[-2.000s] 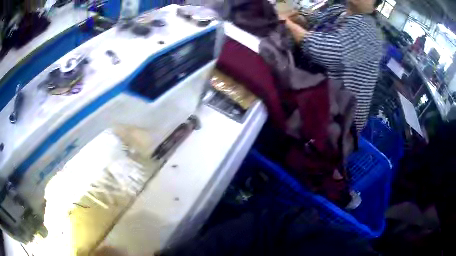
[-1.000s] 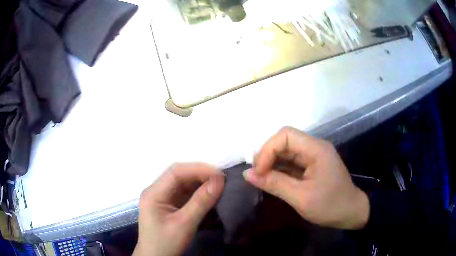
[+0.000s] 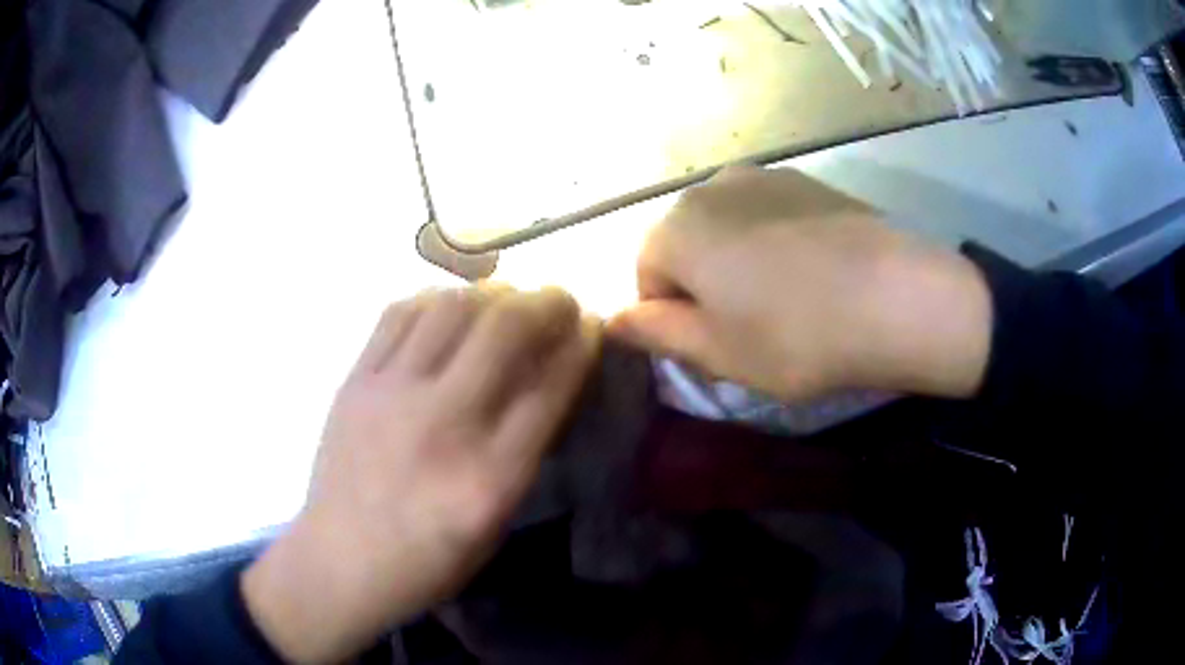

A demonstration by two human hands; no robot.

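My left hand (image 3: 435, 435) and my right hand (image 3: 793, 286) are close together over the table's front edge, slightly blurred. Both hands have their fingers closed on a grey garment end (image 3: 617, 403), which hangs down between them. A maroon part of the cloth (image 3: 715, 461) shows below my right hand. The fingertips hide the upper edge of the cloth, and I cannot tell whether a white strip is held there.
Grey cloth (image 3: 104, 156) is heaped at the left of the white table (image 3: 247, 338). The machine bed plate (image 3: 572, 143) bears a bundle of white strips (image 3: 916, 46) and dark snips (image 3: 1072, 72). White threads (image 3: 981, 604) lie at lower right.
Both hands have moved up and away from me over the table edge, with the grey garment end between them. More maroon cloth shows. The view has shifted slightly.
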